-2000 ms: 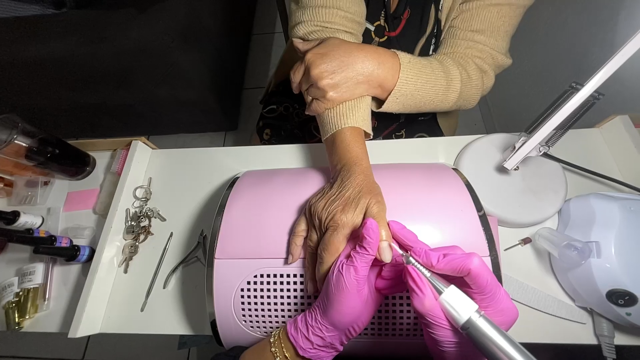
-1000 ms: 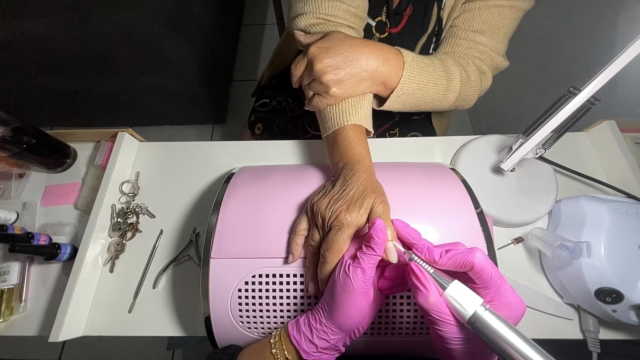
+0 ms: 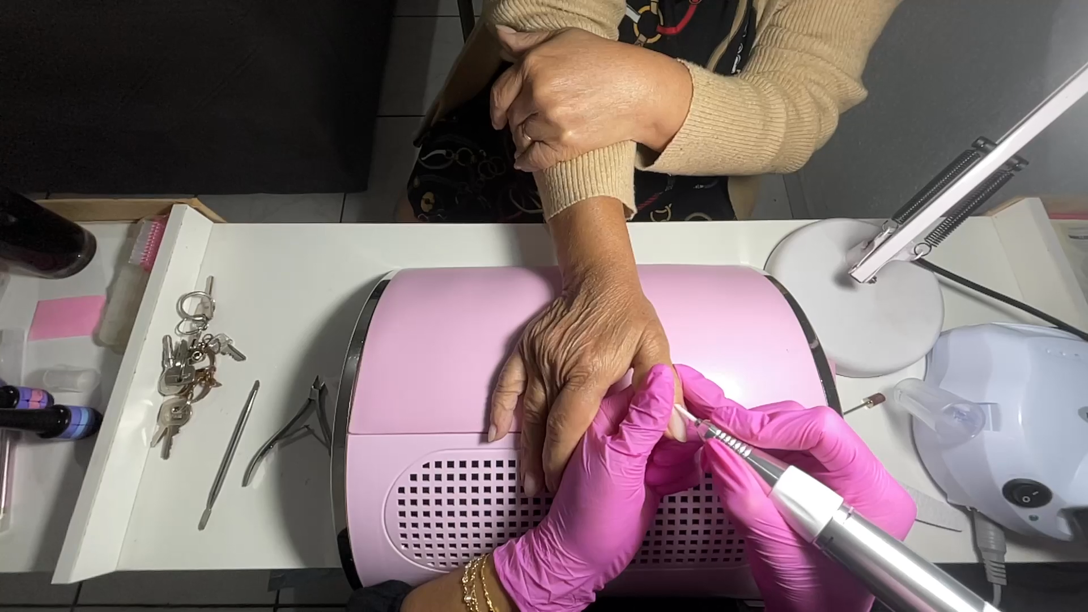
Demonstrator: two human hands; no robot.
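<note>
My left hand (image 3: 608, 493), in a pink glove with gold bracelets at the wrist, grips the thumb of another person's hand (image 3: 586, 340). That hand lies palm down on a pink nail dust collector (image 3: 459, 340) with a perforated grille. My right hand (image 3: 799, 484), also gloved in pink, is closed around a silver and white electric nail drill handpiece (image 3: 807, 501). The drill's tip is at the thumbnail (image 3: 677, 425); whether it touches cannot be told. The person's other hand (image 3: 586, 93) rests across their sleeved forearm.
Keys (image 3: 183, 365), a metal cuticle pusher (image 3: 229, 455) and cuticle nippers (image 3: 293, 429) lie left of the collector. Bottles (image 3: 59, 421) stand in the left side compartment. A lamp base (image 3: 858, 297), a white drill unit (image 3: 1011, 425), a loose drill bit (image 3: 865, 403) and a nail file (image 3: 935, 510) are at right.
The view has shifted slightly. My left hand keeps its hold on the person's thumb, and my right hand keeps the drill at the nail, its angle slightly changed.
</note>
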